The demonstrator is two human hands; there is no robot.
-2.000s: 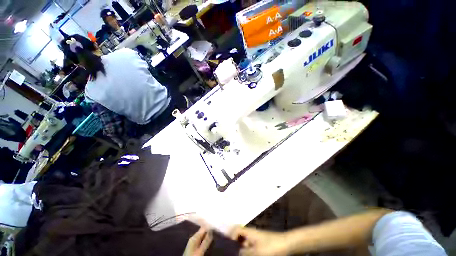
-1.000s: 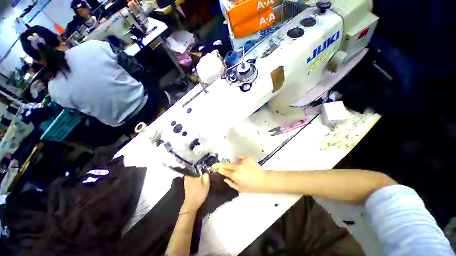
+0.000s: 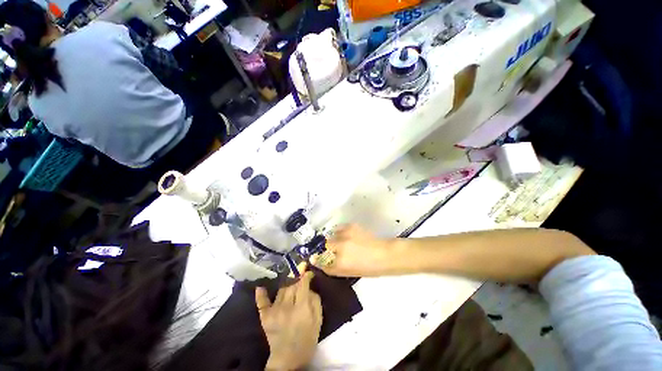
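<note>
A dark brown garment piece (image 3: 225, 330) lies on the white machine table, its upper edge under the head of the cream-white sewing machine (image 3: 348, 152). My left hand (image 3: 290, 322) lies on the cloth, fingers spread and fingertips near the presser foot area. My right hand (image 3: 348, 250) is beside the needle area on the right, fingertips together at the cloth's edge; what they pinch is hidden by the hand and machine parts. The needle is too small to tell.
A dark garment pile (image 3: 80, 304) with white labels is at the left. Pink snips (image 3: 450, 180) and a small white block (image 3: 517, 161) lie behind my right forearm. A person in a grey top (image 3: 109, 94) sits at the upper left. A bobbin winder (image 3: 404, 69) tops the arm.
The view has moved closer to the machine head. My left hand has opened from a closed grip and now lies flatter on the cloth. My right hand stays beside the needle area.
</note>
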